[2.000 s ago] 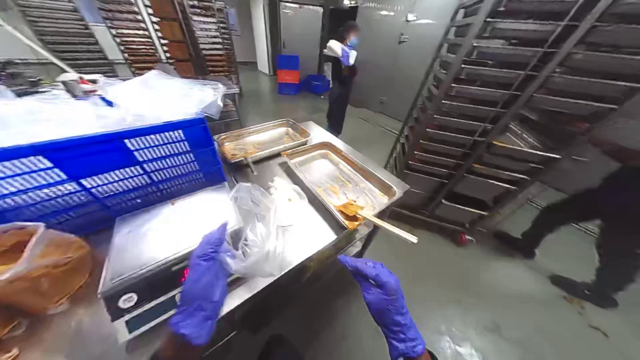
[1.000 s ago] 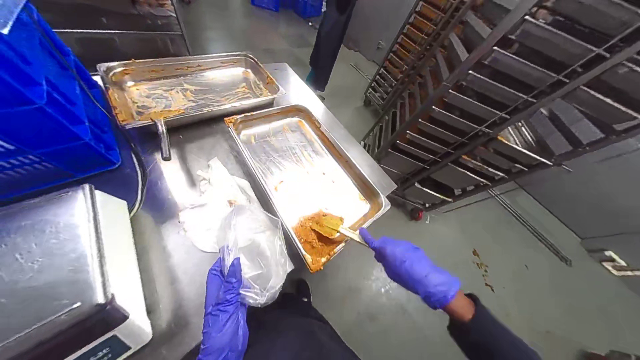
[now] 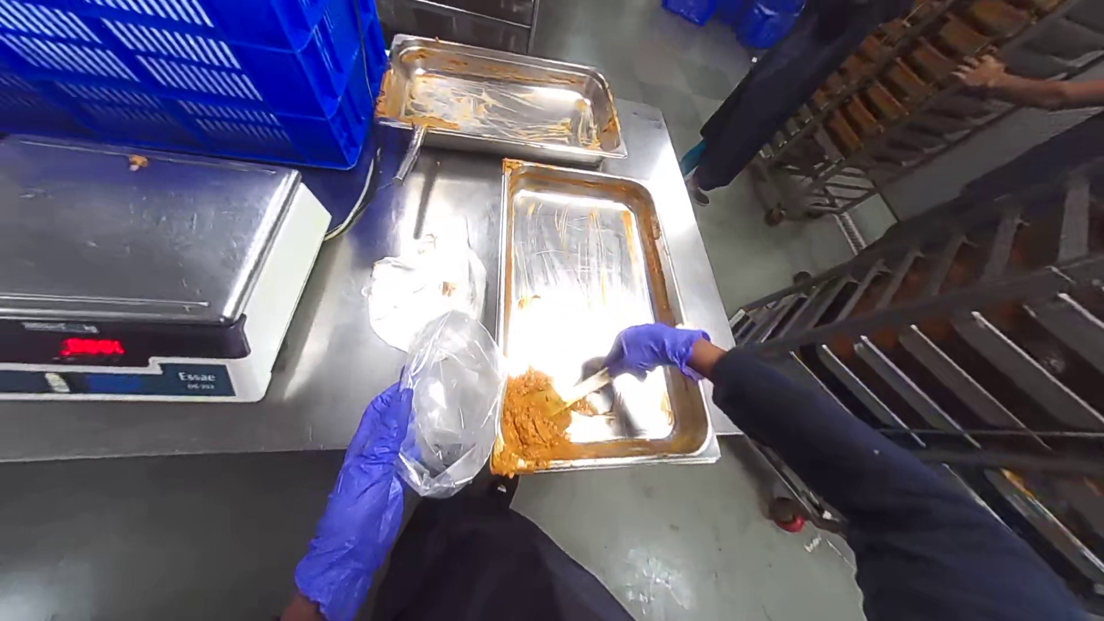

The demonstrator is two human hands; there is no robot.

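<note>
My right hand [image 3: 651, 349], in a purple glove, grips the handle of a spatula [image 3: 586, 388] over the nearer steel tray [image 3: 690, 405]. The spatula's blade rests in a heap of orange-brown paste [image 3: 535, 423] at the tray's near left corner. Thin streaks of the same paste mark the tray's bottom and walls. My left hand [image 3: 379, 466], also gloved, holds a clear plastic bag [image 3: 453, 397] with its mouth spread, just left of that corner. Its fingers are partly hidden by the bag. More crumpled plastic bags [image 3: 414, 289] lie on the steel table behind it.
A second smeared steel tray [image 3: 595, 151] stands farther back, a metal handle [image 3: 410, 155] at its near side. On the left are a weighing scale [image 3: 129, 233] and stacked blue crates [image 3: 319, 95]. Wheeled tray racks [image 3: 914, 345] stand at the right. A person's hand [image 3: 979, 73] touches a farther rack.
My right hand, empty two seconds ago, has taken the spatula and moved in over the nearer tray. My left hand has taken up the clear bag. The view has tilted down.
</note>
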